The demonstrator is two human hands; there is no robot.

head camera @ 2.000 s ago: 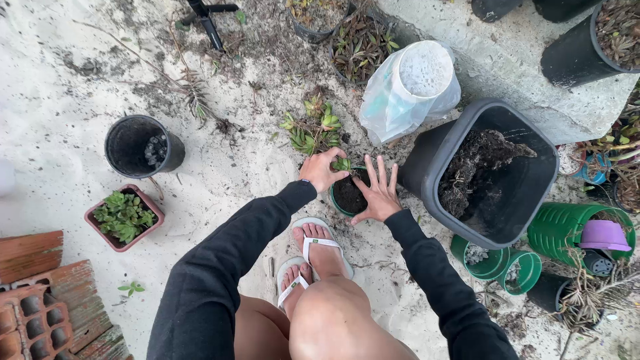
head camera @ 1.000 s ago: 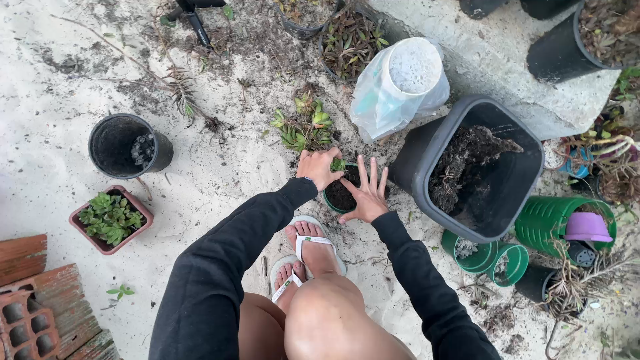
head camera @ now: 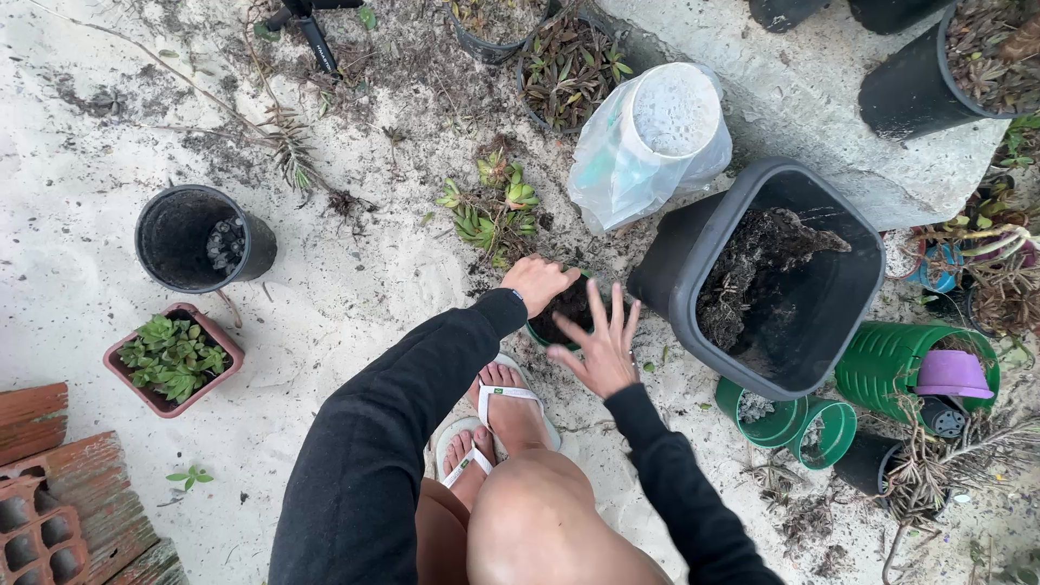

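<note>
A small green pot [head camera: 571,318] of dark soil stands on the sand in front of my feet. My left hand [head camera: 539,283] is at its upper left rim, fingers bent over the edge; whether it grips anything is hidden. Over the pot's right side my right hand [head camera: 603,341] is spread, slightly blurred, with nothing held. Uprooted succulents [head camera: 493,210] lie just beyond the pot. To the right, a large dark grey square bin [head camera: 682,280] holds a clump of soil and roots [head camera: 743,272]. Behind it stands a white container in a clear plastic bag [head camera: 642,154].
At left are a black pot with stones [head camera: 260,248] and a reddish square planter [head camera: 134,380], with hollow bricks [head camera: 49,520] below. Green pots [head camera: 780,422], a purple pot [head camera: 955,374] and dry plants lie at right. A concrete slab [head camera: 780,122] and a black tripod [head camera: 315,36] are farther off.
The green leaves that showed between my hands at the small pot are no longer visible there. My right hand has shifted slightly, its fingers spread wider.
</note>
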